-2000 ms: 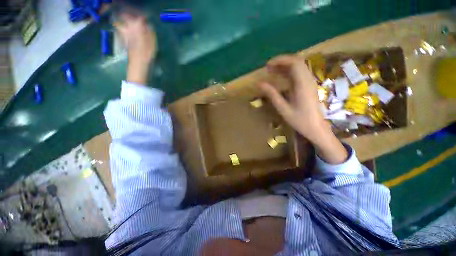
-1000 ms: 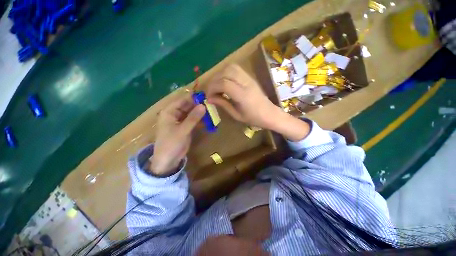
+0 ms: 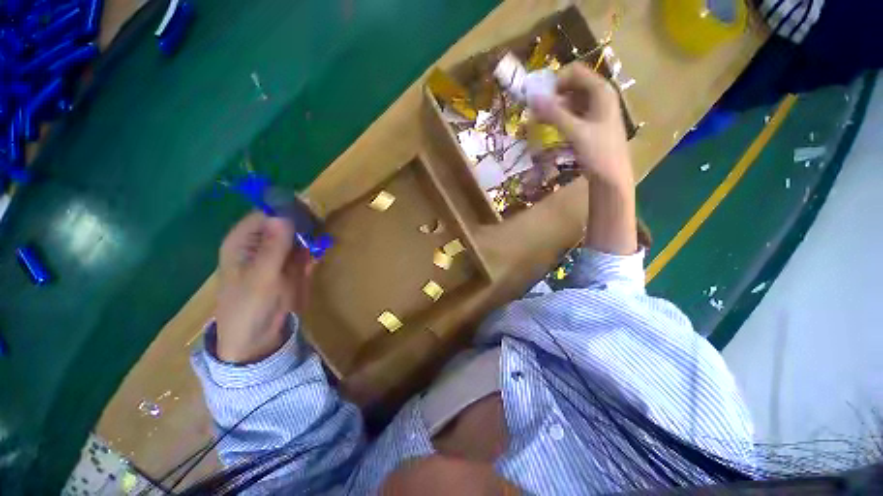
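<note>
My left hand point(image 3: 257, 271) holds a blue battery pack point(image 3: 281, 208) over the near edge of the conveyor, by the left side of the work tray. The pack is blurred and shows a dark patch along it. My right hand point(image 3: 586, 121) is over the parts box point(image 3: 494, 218) and pinches a white piece point(image 3: 523, 79) between thumb and fingers. White and amber pieces with thin leads fill the parts box. The work tray point(image 3: 334, 276) holds several small pale-yellow squares point(image 3: 389, 321).
A heap of blue packs point(image 3: 44, 73) is at the upper left. Loose packs point(image 3: 34, 264) lie on the green conveyor point(image 3: 184, 165). A yellow roll point(image 3: 699, 24) is at the bench's far end. A person's striped sleeve point(image 3: 792, 15) shows at upper right.
My hands have moved apart. My left hand went left with the blue pack; my right hand reached up to the parts box and took hold of a white piece. The view has turned.
</note>
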